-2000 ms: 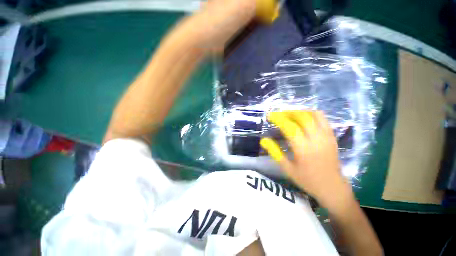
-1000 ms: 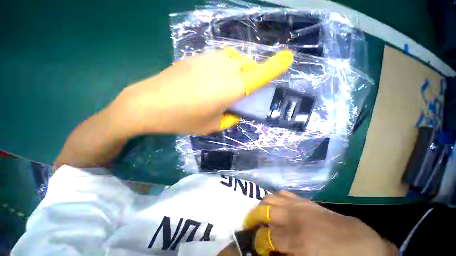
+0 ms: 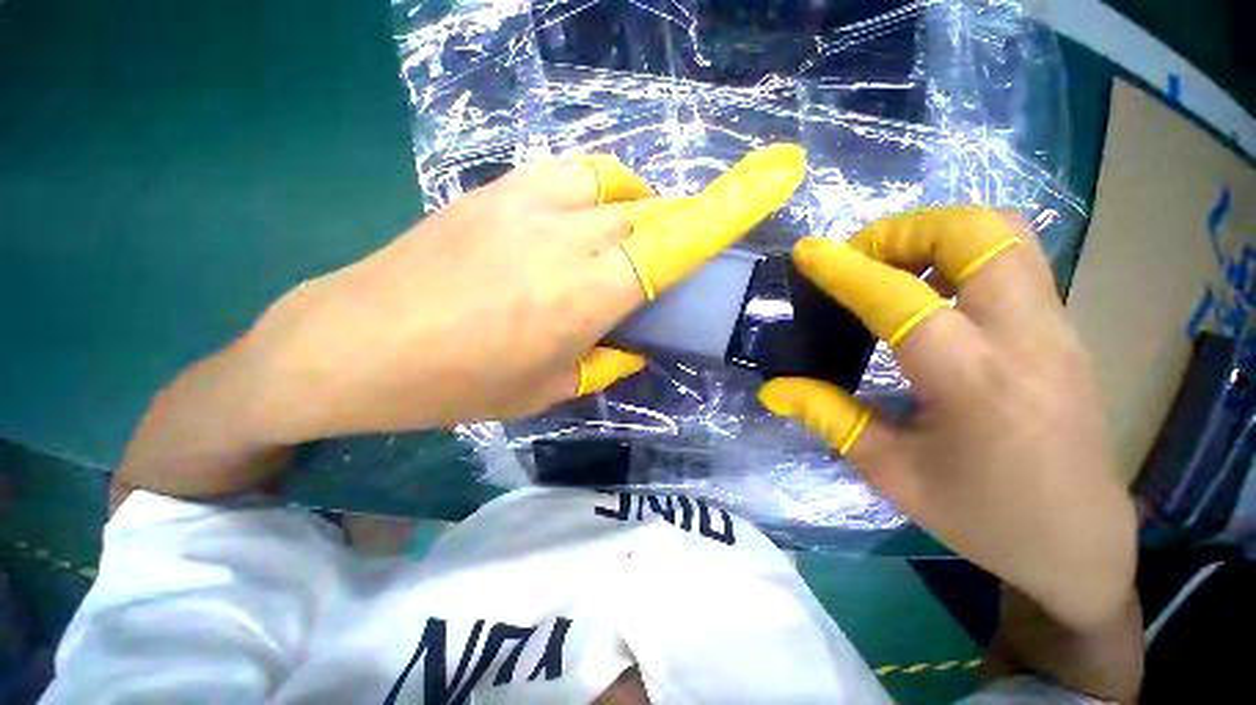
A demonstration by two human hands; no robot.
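Note:
A grey elongated housing (image 3: 685, 306) lies tilted above the clear plastic wrap, partly hidden by my left hand. My left hand (image 3: 462, 289), with yellow finger cots, grips it from the left, index finger along its upper side. A glossy black panel (image 3: 822, 331) is at the housing's right end. My right hand (image 3: 985, 365), also with yellow cots, holds the panel between fingers and thumb at that end. Whether the panel is fully seated cannot be told. The crinkled clear plastic wrap (image 3: 1012, 138) lies underneath, with dark pieces showing through.
A tan cardboard sheet (image 3: 1150, 234) is at the right, with blue scraps (image 3: 1219, 303) on it. Dark housings (image 3: 1187, 434) lie at its near right part. The green bench (image 3: 207, 138) has a white border stripe (image 3: 1102, 35) at the upper right.
My right hand has come up from near my body to the housing's right end, where a black panel now covers the recess seen before. My left hand keeps its hold.

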